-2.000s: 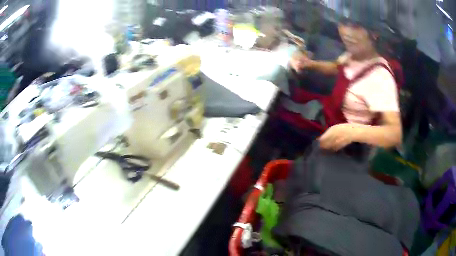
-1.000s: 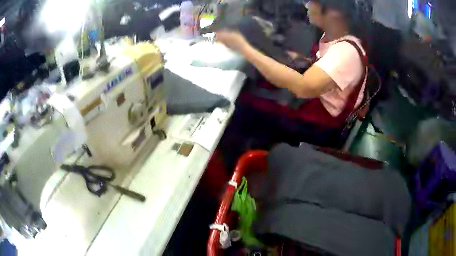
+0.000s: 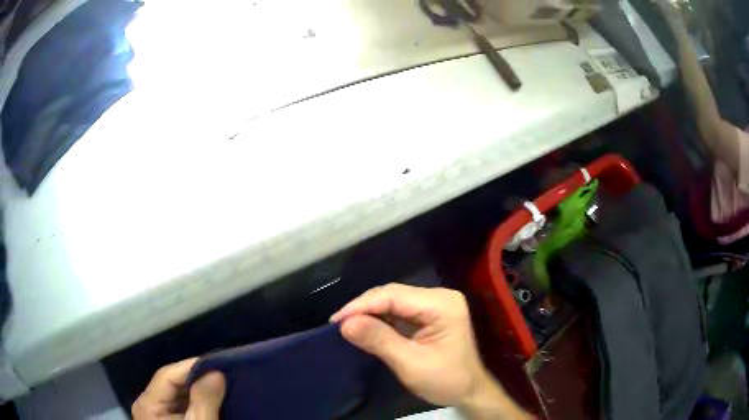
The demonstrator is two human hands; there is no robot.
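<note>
A dark navy garment piece (image 3: 283,373) is stretched between my two bare hands, below the table's front edge. My left hand (image 3: 182,394) is cut off by the bottom edge of the picture and pinches the piece's left end, thumb on top. My right hand (image 3: 423,340) pinches its upper right corner between thumb and index finger. The piece's top edge runs nearly straight between the hands. Its lower part is hard to tell from the dark background.
The white table (image 3: 271,189) spans the view, with navy pieces (image 3: 70,82) at left, black scissors (image 3: 450,10) and a brown-handled tool (image 3: 498,61) at top. A red basket (image 3: 503,287) with a green strip (image 3: 567,230) and grey bundles (image 3: 649,287) stands right. A person's arm (image 3: 702,90) shows far right.
The view has swung left and down from the machine and neighbouring person to the table edge and lap. Both my hands and the navy piece have come into view.
</note>
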